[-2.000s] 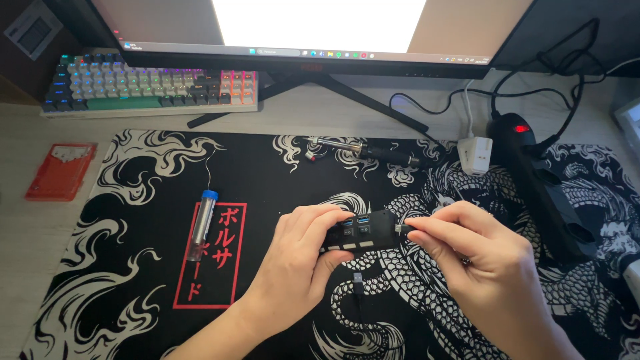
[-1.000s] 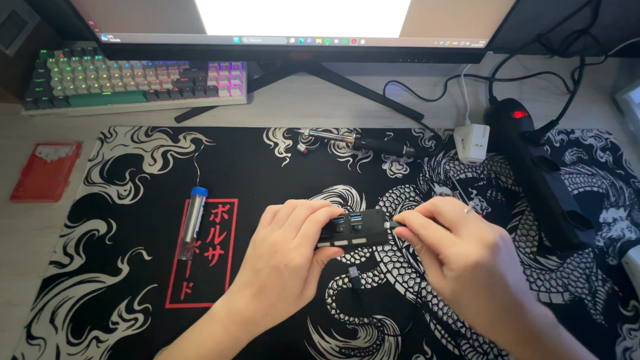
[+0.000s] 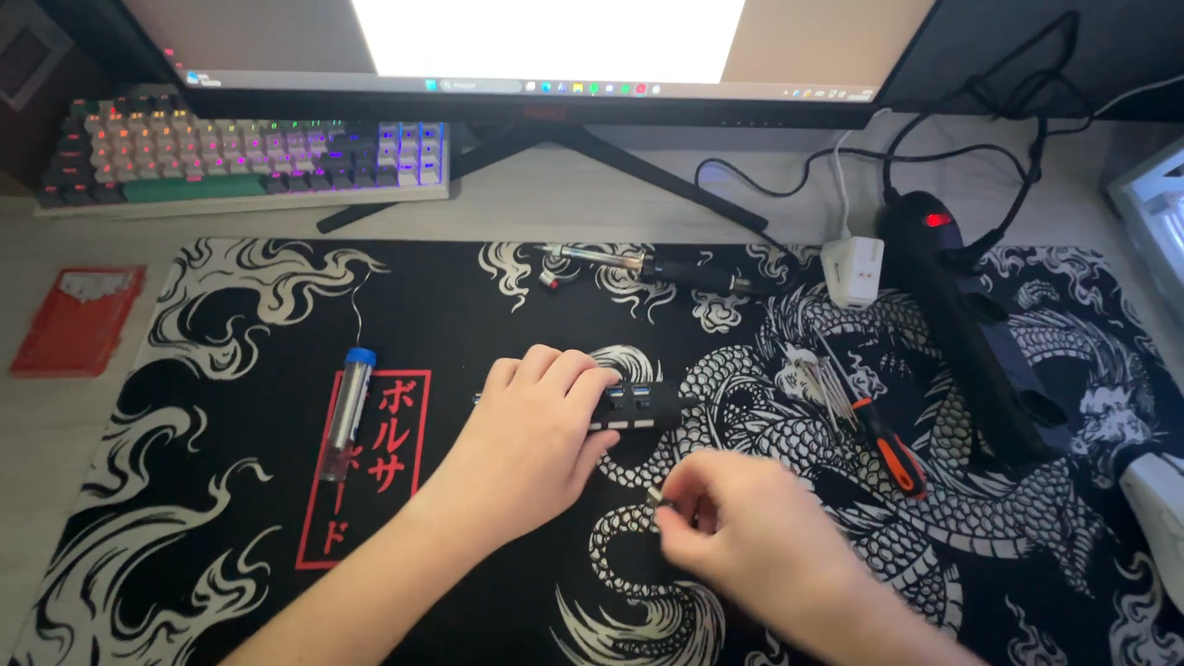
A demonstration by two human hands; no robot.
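Observation:
My left hand (image 3: 536,430) grips a black USB hub (image 3: 638,407) with blue ports on its upper side, near the middle of the dragon-print desk mat (image 3: 268,416). Its fingers cover the hub's left part. Lower and to the right, my right hand (image 3: 731,518) pinches a small USB connector (image 3: 659,498) with a metal tip between thumb and fingers, apart from the hub. The rest of that connector is hidden by the fingers.
A soldering iron (image 3: 647,268) lies behind the hands. On the right are an orange-black screwdriver (image 3: 893,453), a power strip (image 3: 980,333) and a white charger (image 3: 853,271). A solder tube (image 3: 350,412) lies left; a keyboard (image 3: 250,157) and monitor stand (image 3: 657,176) are behind.
My right hand has left the hub's right end and moved down toward me, and now holds the USB connector that lay below the hub. My left hand still holds the hub.

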